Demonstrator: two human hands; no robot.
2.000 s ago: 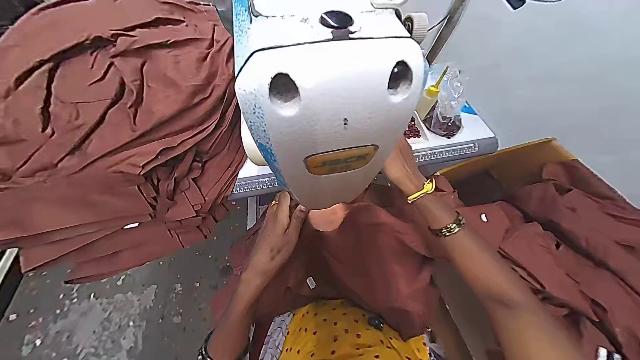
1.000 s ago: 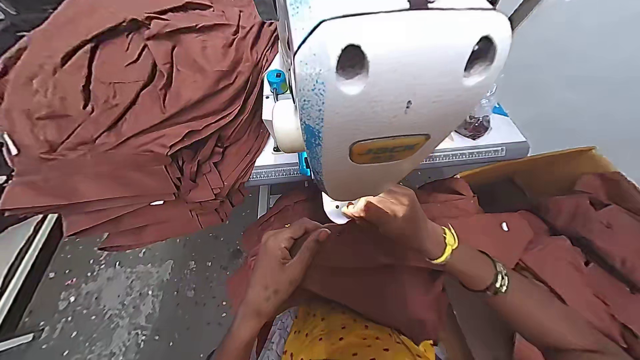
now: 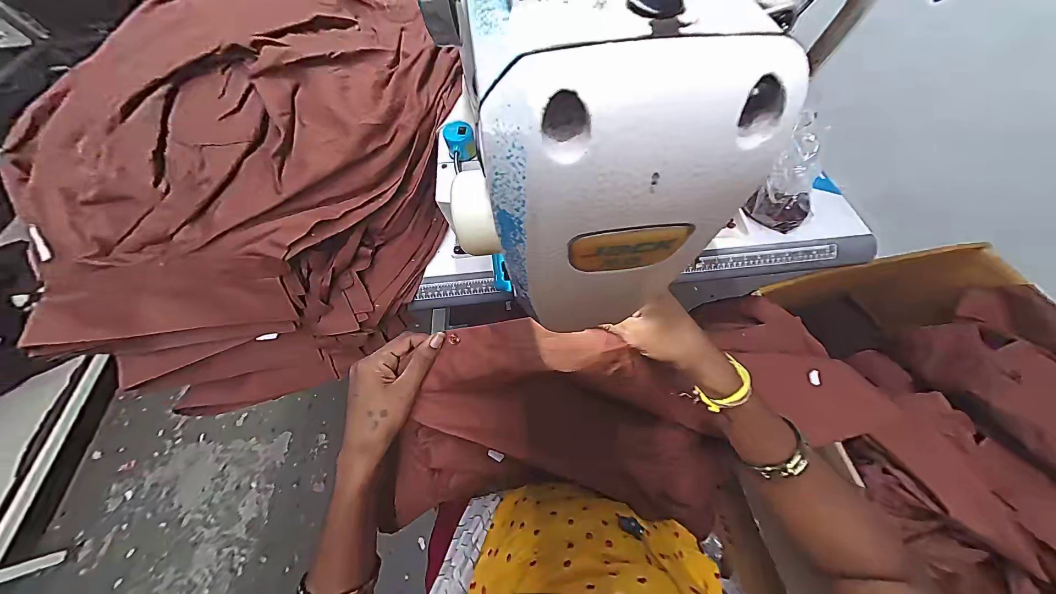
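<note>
A white Jack sewing machine [image 3: 643, 165] fills the upper middle, its head hiding the needle area. My left hand [image 3: 389, 388] pinches the edge of a brown-red cloth piece [image 3: 528, 388] between thumb and finger, beside a small round button [image 3: 453, 339] on that edge. The cloth stretches across to my right hand [image 3: 660, 334], which is at the same edge just under the machine head; its fingertips are partly hidden, and the cloth there is brightly lit. A yellow band and a metal bracelet circle my right wrist. The rest of the cloth hangs over my lap.
A large heap of brown-red cloth pieces [image 3: 214, 181] lies at the left. At the right, a cardboard box [image 3: 891, 276] holds more such cloth. Behind the machine head stands a clear plastic bag [image 3: 788, 194] with dark small contents, on the machine bed [image 3: 841, 231] with its printed ruler.
My hands were close together under the machine head one second ago; my left hand has moved left along the cloth edge. The edge now spans between both hands, with a button showing.
</note>
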